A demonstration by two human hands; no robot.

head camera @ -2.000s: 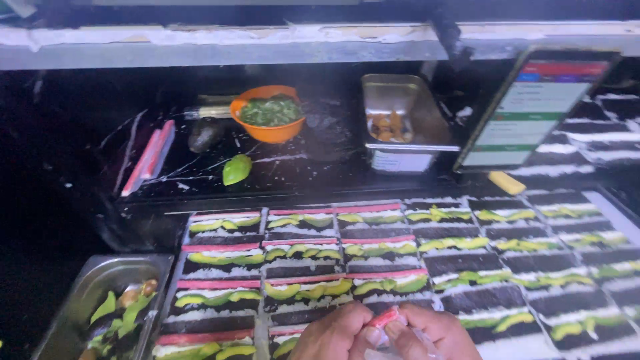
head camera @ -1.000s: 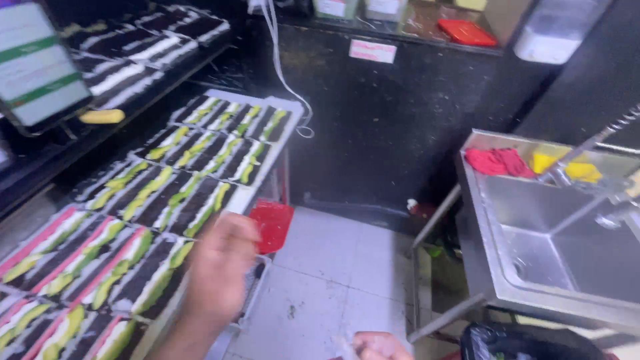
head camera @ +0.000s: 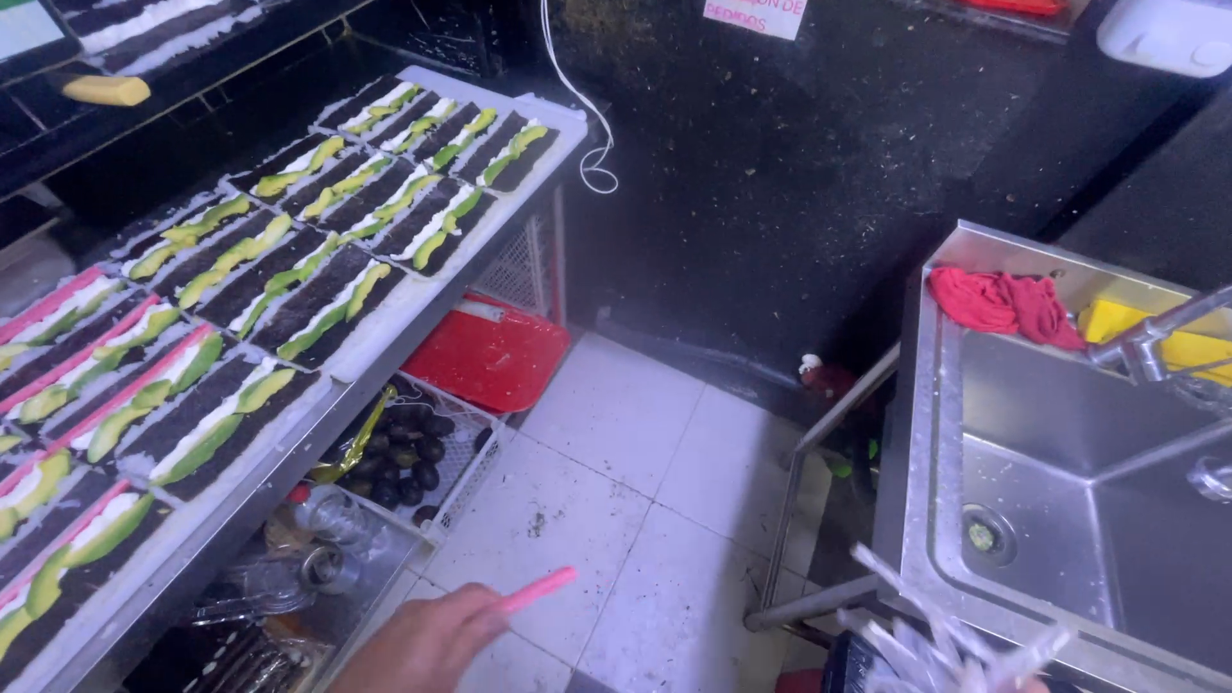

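My left hand (head camera: 423, 640), at the bottom centre, grips a pink surimi stick (head camera: 539, 589) that points up and right over the floor. My right hand (head camera: 1032, 683) barely shows at the bottom right edge, behind a blurred bunch of clear plastic wrappers (head camera: 938, 645); its fingers are hidden. On the left, nori sheets with rice (head camera: 318, 303) lie in rows on the worktop, bearing white filling and avocado slices (head camera: 226, 423). Some at the near left also carry pink sticks (head camera: 178, 371).
A steel sink (head camera: 1039, 414) with red cloths (head camera: 1006, 303) and a yellow cloth (head camera: 1174, 342) stands at right. Under the worktop are a red tray (head camera: 489, 354), a white crate (head camera: 472, 467) of dark avocados (head camera: 404, 457) and plastic containers (head camera: 260, 582). A white cable (head camera: 577, 91) hangs at the wall.
The view has swung right from the shelf and worktop towards the sink. Both hands were together around a pink stick over the rows; they are now apart. Plastic wrappers now show by my right hand.
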